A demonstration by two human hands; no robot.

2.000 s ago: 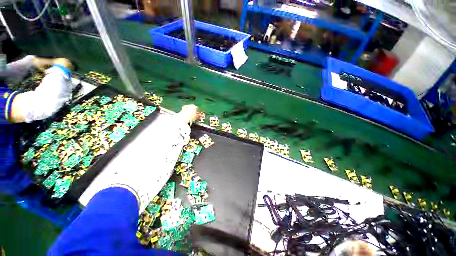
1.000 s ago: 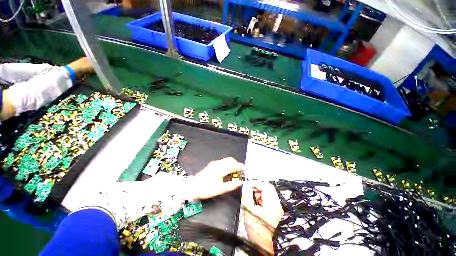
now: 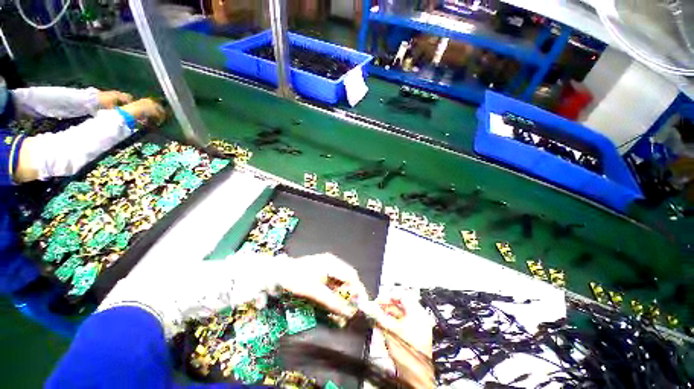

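Observation:
My left hand, in a white oversleeve, is over the black tray with its fingers closed on a small circuit board. My right hand is close beside it at the tray's right edge, its fingers pinched on something small and reddish that I cannot name. A blurred dark lead trails left from below my right hand. Green and gold circuit boards lie in the left part of the tray, partly hidden by my left forearm.
Black leads lie tangled on the white sheet at right. A green conveyor runs beyond, with a row of boards at its near edge. Blue bins stand beyond it. At left a coworker's arms reach over a full tray.
My left hand has come back from the belt edge to the tray, beside my right hand. Since the last earlier frame, both hands have shifted slightly, and the view has turned a little.

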